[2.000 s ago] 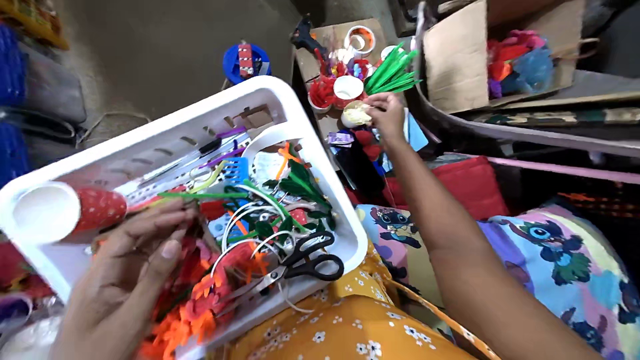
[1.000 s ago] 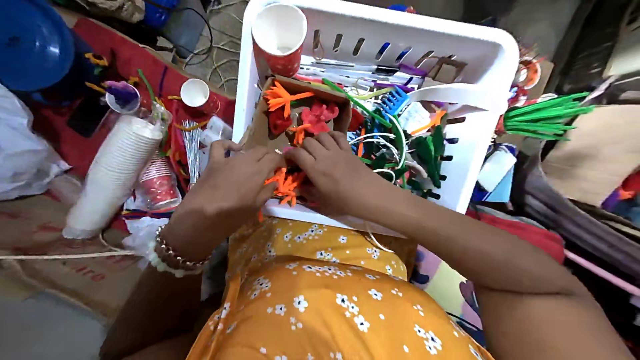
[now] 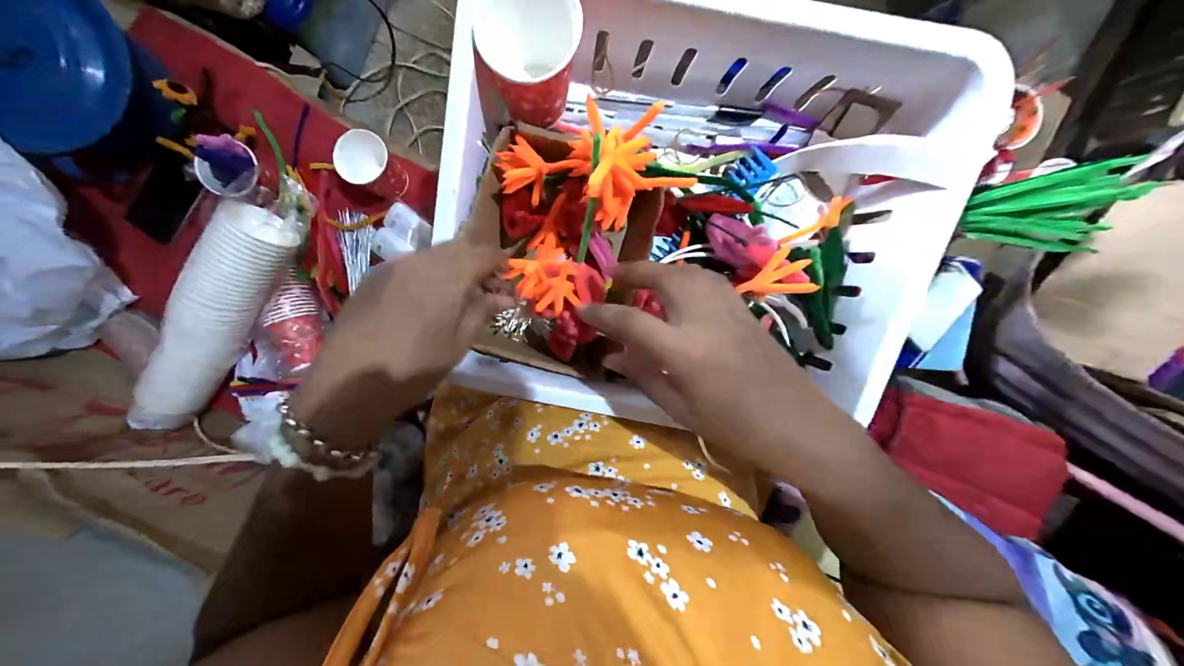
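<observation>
A white plastic basket (image 3: 925,185) stands in front of me, with a small cardboard box (image 3: 486,208) in its left part. Orange pipe-cleaner flowers (image 3: 615,171) and red ones (image 3: 572,333) lie in and over the box. My left hand (image 3: 407,319) is at the box's left side, its fingertips beside an orange flower (image 3: 546,277); whether it grips anything is hidden. My right hand (image 3: 689,338) reaches in from the right, fingers bent at the red flowers; a hold cannot be made out. A red paper cup (image 3: 527,74) with a white inside stands at the basket's upper left corner.
Left of the basket are a stack of white cups (image 3: 217,310), a small cup (image 3: 361,157), silvery stems (image 3: 354,250) and a blue tub (image 3: 60,74). Green pipe cleaners (image 3: 1054,203) lie to the right, above a red cloth (image 3: 971,458). Purple, pink and green pieces fill the basket's right part.
The view has swung left since the oldest frame. My right hand, earlier at a cup beyond the basket, is now over the box. More orange flowers show above the box than one second ago.
</observation>
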